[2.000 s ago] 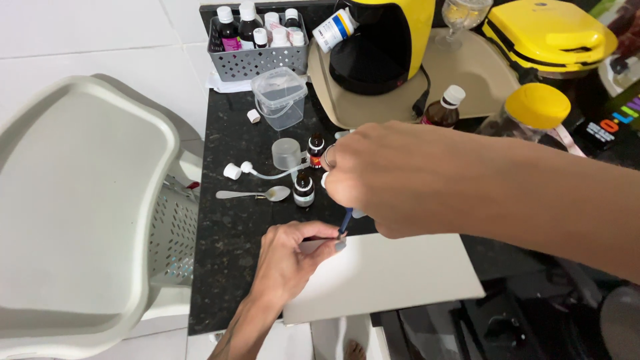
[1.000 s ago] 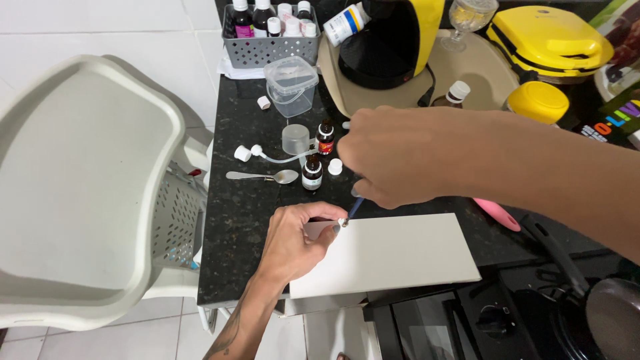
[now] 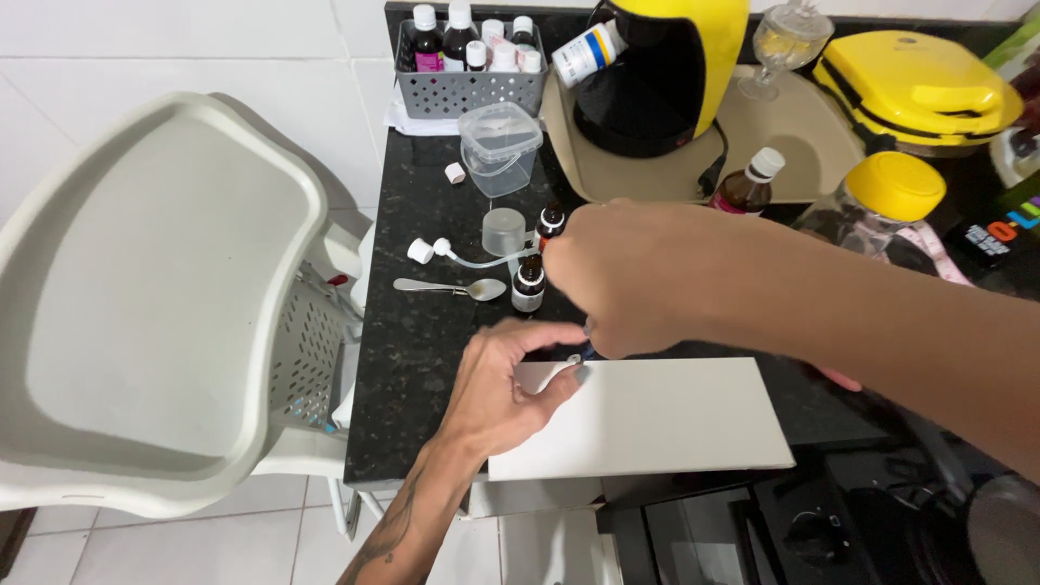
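Note:
A white rectangular panel [image 3: 650, 418] lies at the front edge of the black stone countertop [image 3: 406, 390]. At the panel's back left edge, the thumb and forefinger of my left hand [image 3: 508, 386] are around a small white and metal fitting [image 3: 575, 359], and whether they grip it is unclear. My right hand [image 3: 626, 276] is closed above that corner, on a slim dark blue tool [image 3: 588, 348] that is mostly hidden. Just behind my hands stand two uncapped brown glass bottles [image 3: 528, 286]. A metal spoon [image 3: 485, 289] rests left of them, beside a white dropper cap with tube [image 3: 443, 247].
Behind are a clear plastic tub [image 3: 500, 154], a grey basket of medicine bottles [image 3: 471, 93] and a yellow and black coffee maker [image 3: 719, 65] on a beige tray [image 3: 812, 138]. A high-chair tray [image 3: 162, 284] stands left; a black stove [image 3: 861, 520] is at front right.
My left forefinger has lifted away from the thumb at the panel's corner. My right hand stays closed above the same corner.

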